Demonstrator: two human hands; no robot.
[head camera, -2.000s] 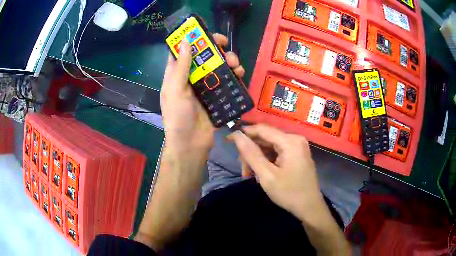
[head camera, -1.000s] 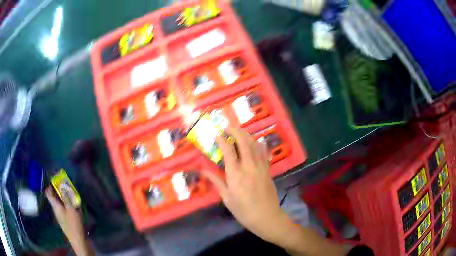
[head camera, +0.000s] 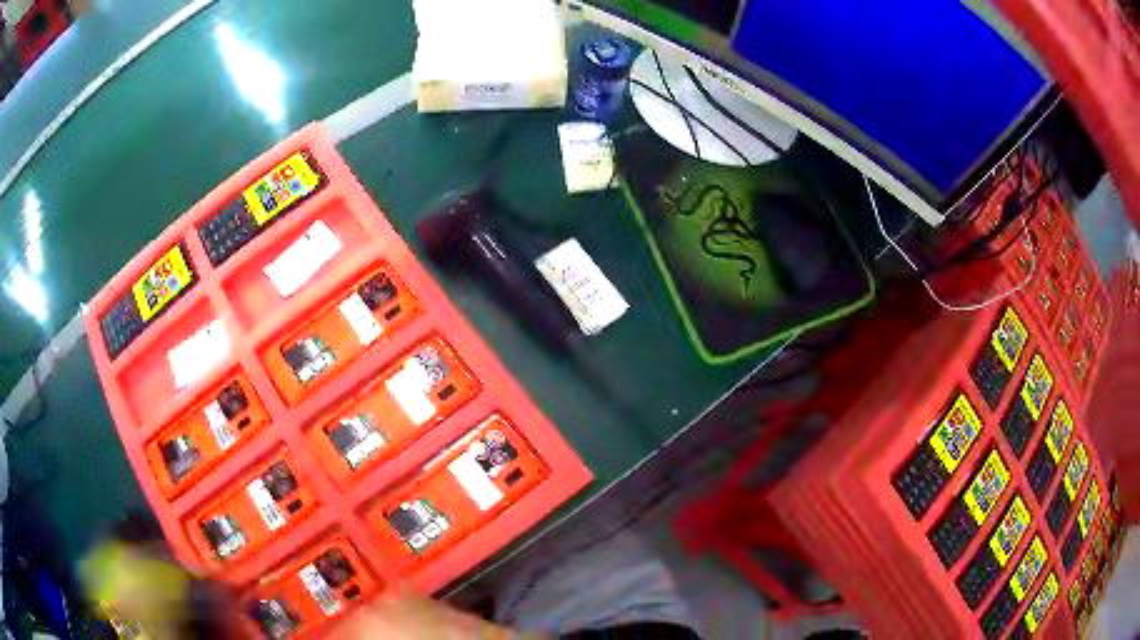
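The red-orange foam tray (head camera: 231, 328) lies tilted at the left. Its far row holds two phones face up with yellow screens (head camera: 285, 188). The row before it has two pockets with only white labels (head camera: 303, 258). Nearer pockets hold several orange phone backs (head camera: 400, 403). My right arm and hand (head camera: 419, 620) enter low at the bottom edge, mostly cut off and blurred. A yellow and dark blur (head camera: 135, 583) shows at the bottom left, perhaps a phone; its hold is unclear. I cannot make out my left hand.
Right of the tray lie a black scanner (head camera: 494, 250), a white label sheet (head camera: 583, 286) and a green-edged mat (head camera: 750, 256). A blue-screened monitor (head camera: 894, 81) and white box (head camera: 490, 53) stand behind. A red tray stack (head camera: 863, 494) with yellow-fronted phones stands at the right.
The view has swung right, so the tray sits further left. My right hand and the yellow-fronted thing in it have left the tray's middle. The left hand seen at the lower left is no longer distinct.
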